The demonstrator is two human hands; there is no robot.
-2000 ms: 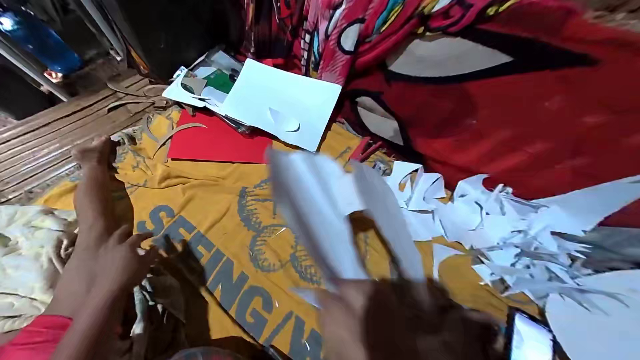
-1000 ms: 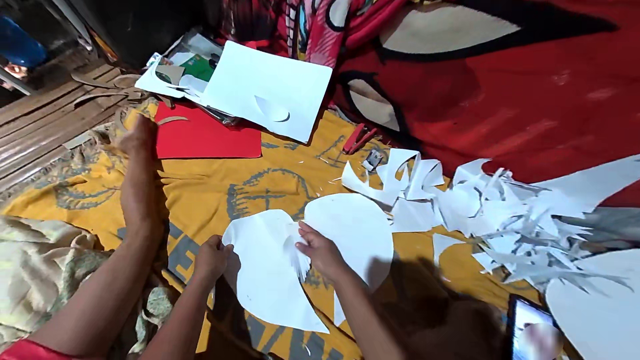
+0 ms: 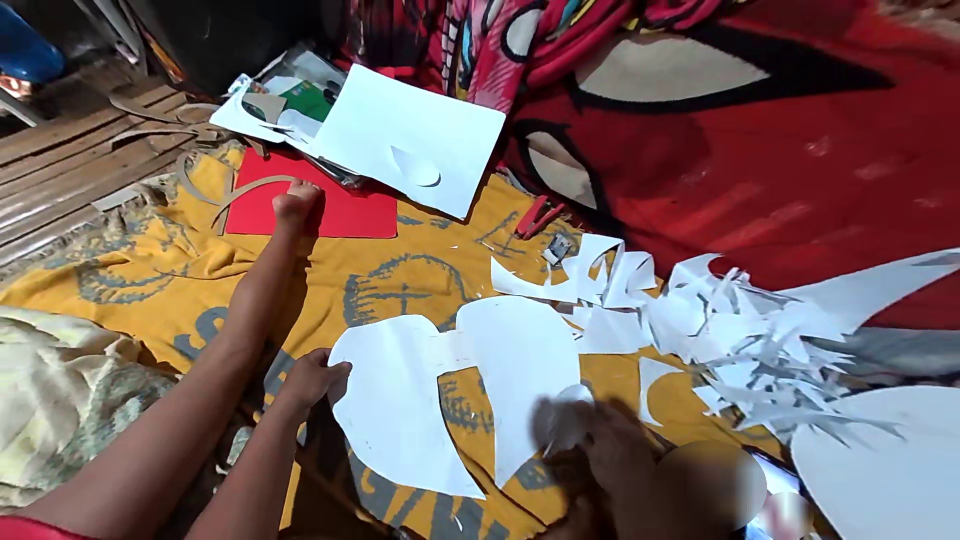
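Note:
Two large white paper cutouts, the left one (image 3: 394,401) and the right one (image 3: 517,360), lie side by side on a yellow cloth, joined near their tops by a short white strip (image 3: 454,351). My left hand (image 3: 319,380) pinches the outer edge of the left cutout between thumb and fingers. Over the lower edge of the right cutout, my right hand (image 3: 607,442) is blurred and in shadow; a small pale piece (image 3: 568,420) is at its fingertips, and its grip is hard to make out.
White paper scraps (image 3: 727,322) are heaped at right, beside a larger white sheet (image 3: 885,457) and a phone (image 3: 780,480). Red scissors-like handles (image 3: 538,217), a red sheet (image 3: 352,214) and a white board (image 3: 450,135) lie beyond. A bare limb (image 3: 255,300) stretches along the left.
The cutouts, overlapping or close together one second ago, now lie spread apart with a strip between them. My right hand has moved from their middle to the right.

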